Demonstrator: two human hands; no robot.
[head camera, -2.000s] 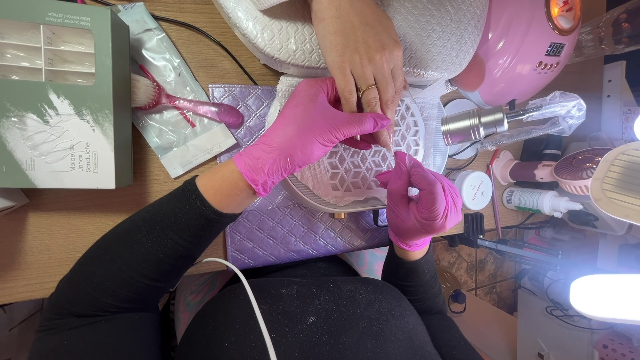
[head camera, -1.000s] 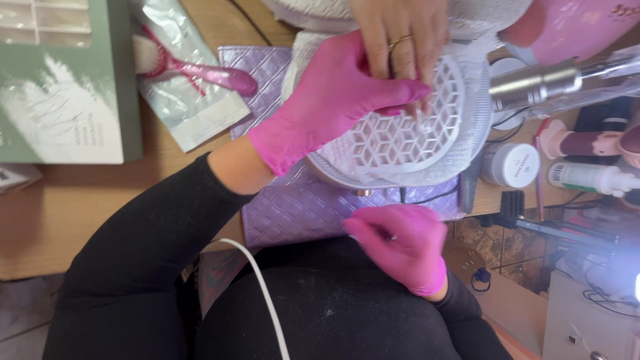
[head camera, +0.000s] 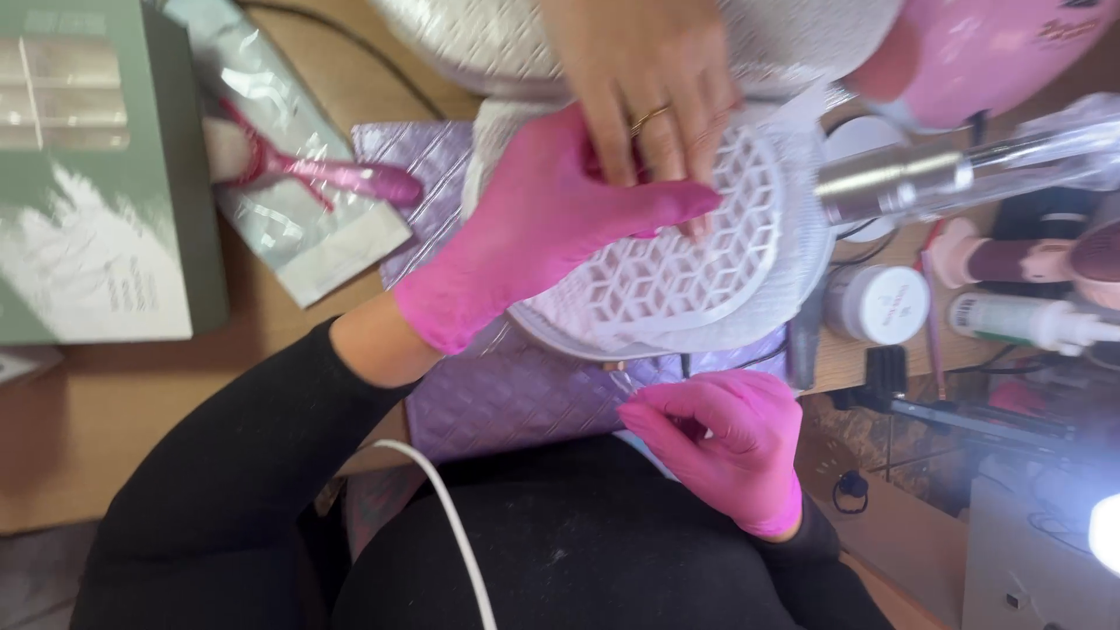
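My left hand (head camera: 542, 227), in a pink glove, grips the fingers of another person's hand (head camera: 652, 79), which wears a gold ring. Both are over the white geometric grille (head camera: 691, 271) of a round device lined with white paper towel. My right hand (head camera: 717, 446), also pink-gloved, is nearer my body, beside the purple quilted mat (head camera: 507, 394). Its thumb and forefinger pinch a small clear piece (head camera: 624, 382), which looks like a nail tip.
A green box (head camera: 197, 262) of clear tips and a pink-handled brush (head camera: 350, 178) on a silver packet (head camera: 315, 254) lie left. Right are a metallic lamp arm (head camera: 892, 181), a white jar (head camera: 888, 304), a bottle (head camera: 1024, 322) and a pink nail lamp (head camera: 989, 61). A white cable (head camera: 446, 516) crosses my front.
My right hand has drawn back from the other person's fingers toward my body. My left hand keeps its hold on them. The view has moved closer.
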